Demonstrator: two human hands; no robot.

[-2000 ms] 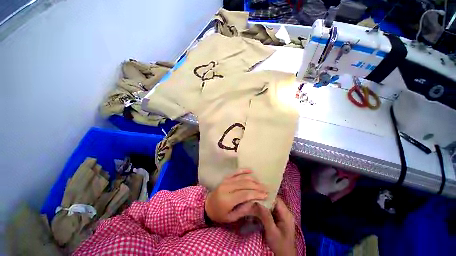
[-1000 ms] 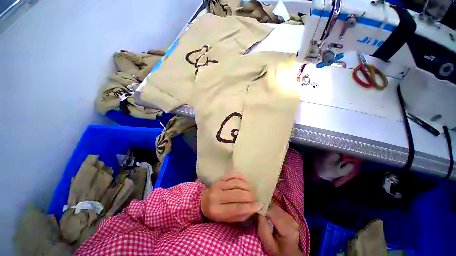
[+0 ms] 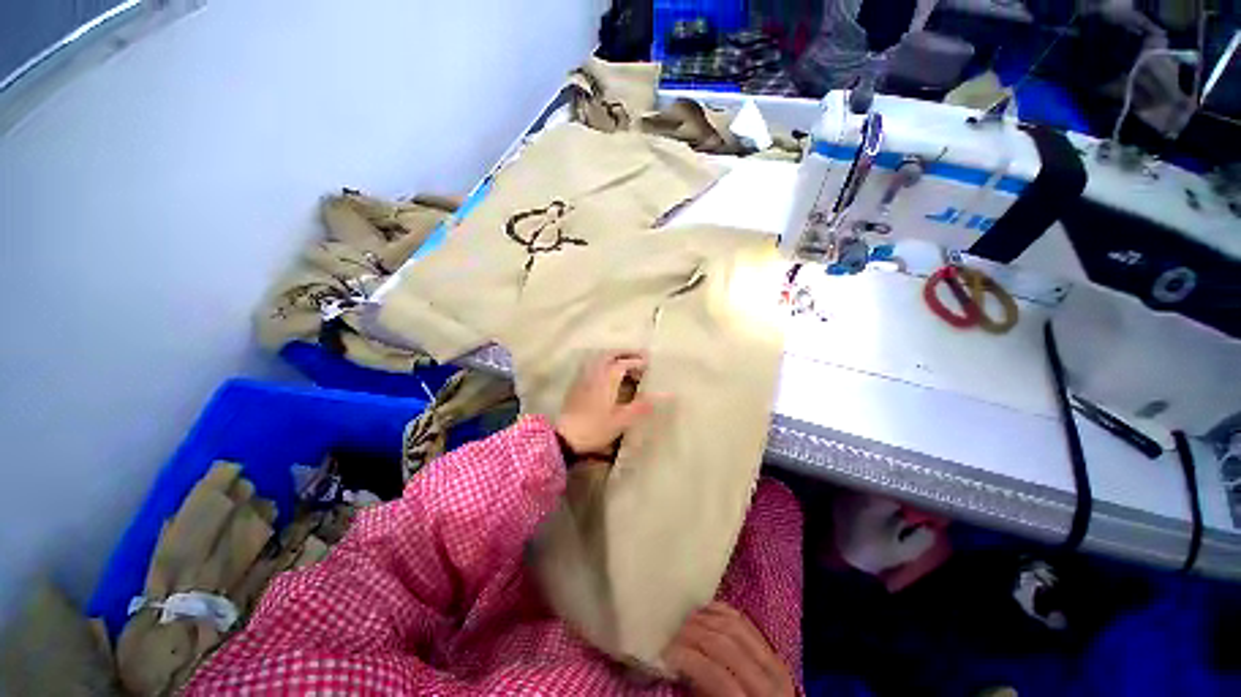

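A khaki garment piece [image 3: 681, 477] hangs from the table's front edge onto my lap. Its upper part lies on the table with a dark looped motif [image 3: 542, 234] facing up. My left hand [image 3: 603, 404] is on the middle of the piece, fingers bent at the edge of a folded layer, over a dark motif that is mostly covered. My right hand [image 3: 732, 654] is at the lower end of the piece on my lap, partly cut off by the picture's bottom edge, its fingertips at the cloth's edge. The cloth's lower left part is blurred.
The white sewing machine [image 3: 939, 184] stands at the back right, its light shining beside the cloth. Red and yellow scissors [image 3: 970, 298], a thin dark tool [image 3: 1116, 425] and black straps [image 3: 1068, 436] are on the table. A blue crate [image 3: 204, 456] holds tan bundles [image 3: 204, 545] at left.
My left hand has moved from the cloth's lower end up to its middle. My right hand has moved slightly down and left. The lower cloth has swung left. The camera view has shifted.
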